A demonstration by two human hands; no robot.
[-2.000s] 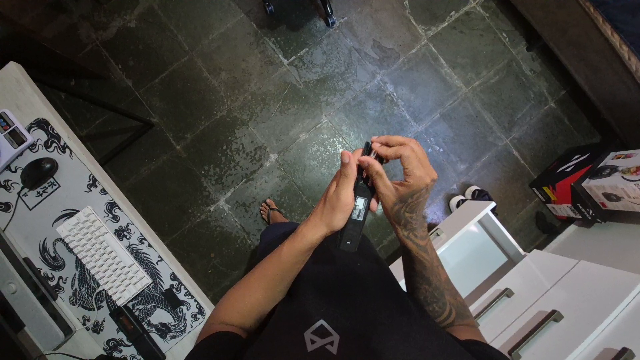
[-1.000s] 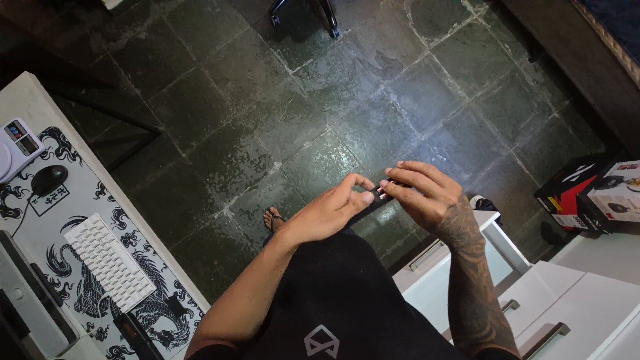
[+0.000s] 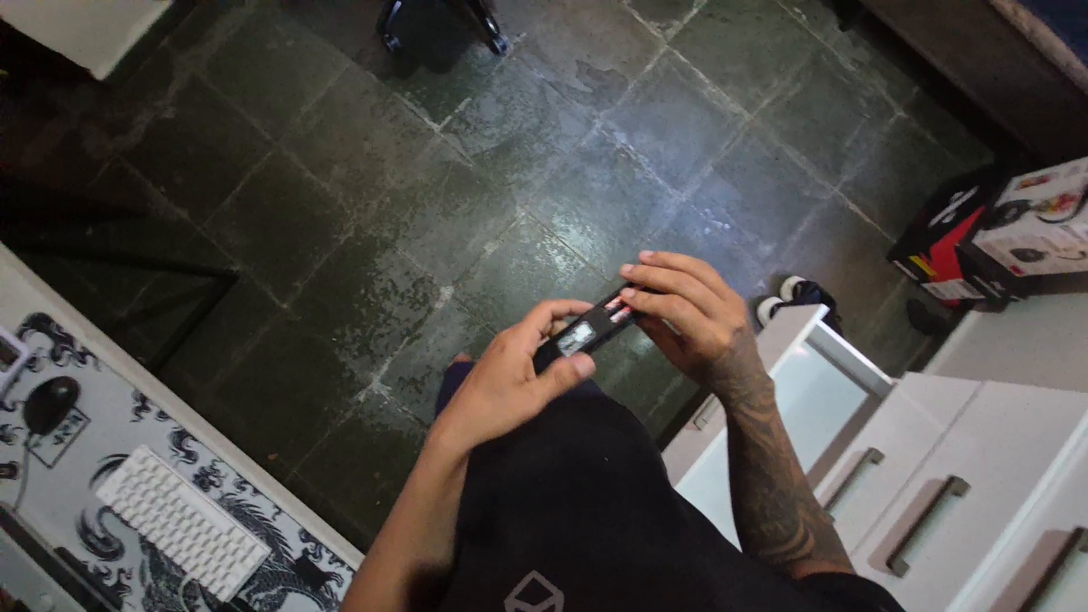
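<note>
A slim black remote control lies tilted between my two hands at the centre, in front of my dark shirt. Its back faces up, with a pale label and an uncovered battery compartment where reddish batteries show. My left hand grips the lower end, thumb along the near edge and fingers curled at the far side. My right hand is at the upper end, its fingertips over the batteries and that end; the fingers hide part of it.
An open white drawer of a cabinet is beside my right forearm, with boxes and shoes beyond it. A desk at the left bears a white keyboard and a black mouse. Chair legs stand on the tiled floor at the top.
The remote's back, edge-on a second ago, now faces up and shows its label and batteries. My left hand's fingers have shifted from near the right fingertips to the remote's lower end.
</note>
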